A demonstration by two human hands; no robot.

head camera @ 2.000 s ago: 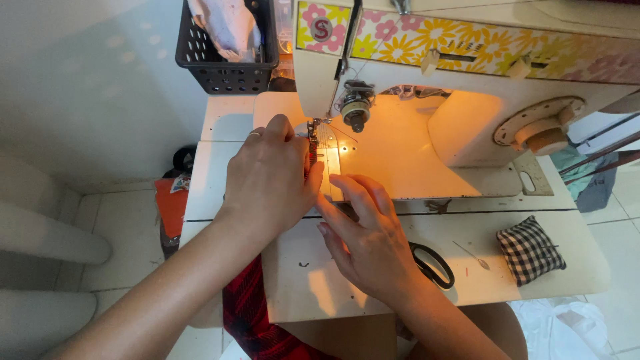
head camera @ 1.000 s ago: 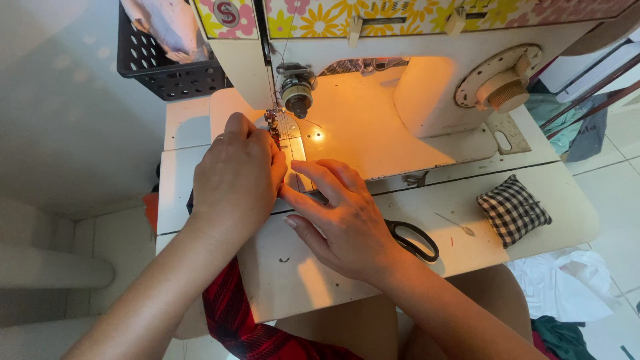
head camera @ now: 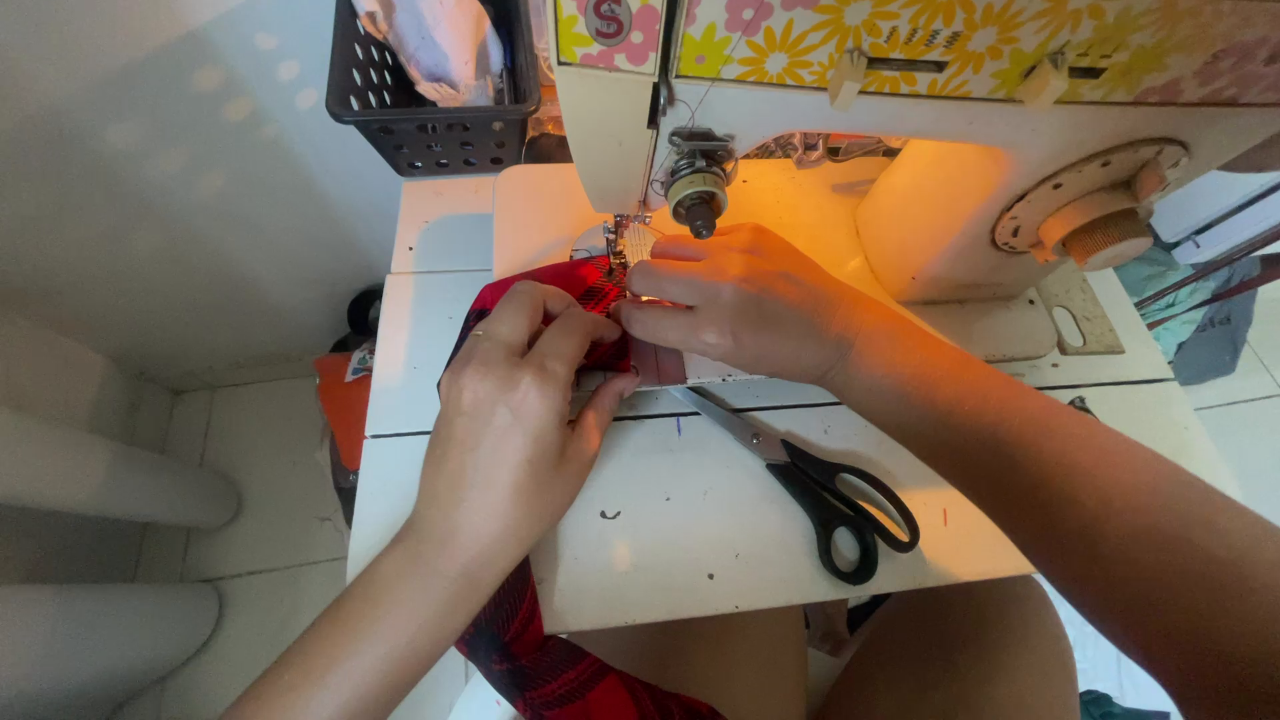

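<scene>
My left hand (head camera: 520, 400), a ring on one finger, pinches red and black plaid fabric (head camera: 540, 280) just in front of the sewing machine's presser foot (head camera: 615, 240). My right hand (head camera: 740, 300) reaches in from the right, its fingertips at the fabric's right edge beside the foot; some fingertips are hidden. More of the plaid fabric hangs over the table's front edge under my left forearm. Black-handled scissors (head camera: 790, 460) lie on the table below my right hand, blades pointing toward the machine bed. Whether the foot is raised or lowered I cannot tell.
The sewing machine (head camera: 930, 210) has a floral panel and a handwheel (head camera: 1095, 230) at the right. A black perforated basket (head camera: 440, 130) holding light cloth stands behind the table's left part. Something orange (head camera: 343, 400) is at the left, below the white table (head camera: 640, 540).
My right hand has moved up beside the presser foot. Plaid fabric now shows spread by the foot, and the scissors are more fully in sight. The view has shifted.
</scene>
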